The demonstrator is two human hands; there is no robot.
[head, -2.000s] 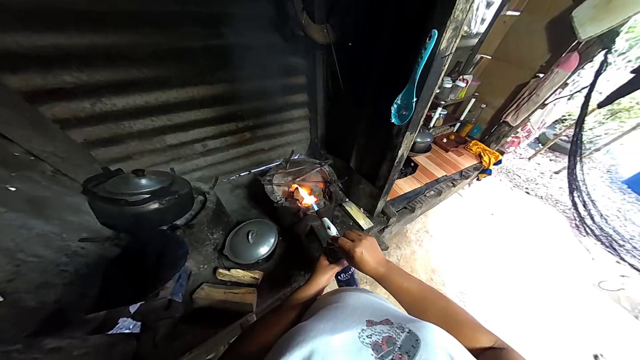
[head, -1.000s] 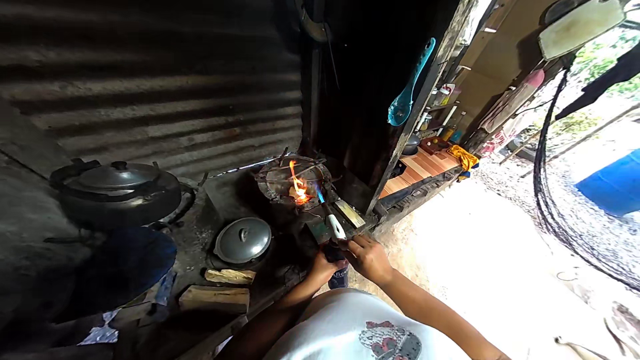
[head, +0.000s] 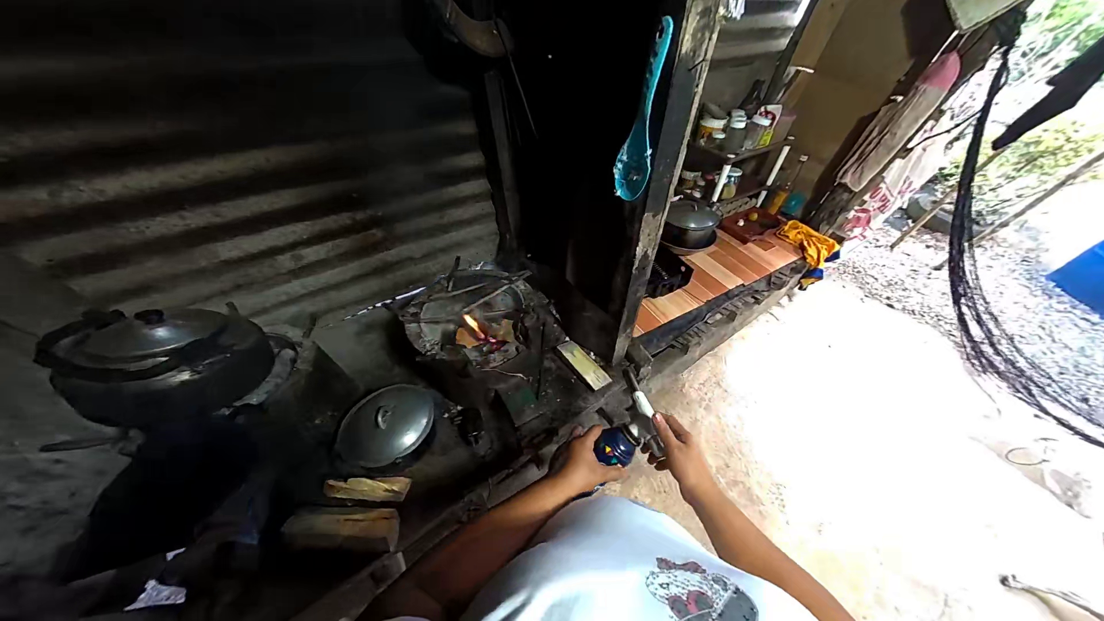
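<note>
My left hand (head: 585, 463) is wrapped around a dark blue gas canister (head: 615, 447) in front of my body. My right hand (head: 679, 448) holds the white and metal torch head (head: 642, 404) at the canister's top; its nozzle points up and away, and no flame shows at it. Ahead and to the left, a small orange flame (head: 473, 325) burns among charred pieces in a round, sooty stove (head: 431, 332), with thin sticks lying across its rim. A piece of split wood (head: 584, 366) lies right of the stove.
A lidded pot (head: 155, 362) stands far left. A metal lid (head: 385, 425) and firewood blocks (head: 341, 528) lie nearer. A wooden post (head: 664, 190) with a hanging turquoise spoon (head: 638, 129) rises by a tiled counter (head: 720, 267) holding another pot (head: 691, 226).
The torch has moved right, away from the stove, with both hands; the blue flame at its nozzle one second ago is gone. The fire in the stove looks smaller.
</note>
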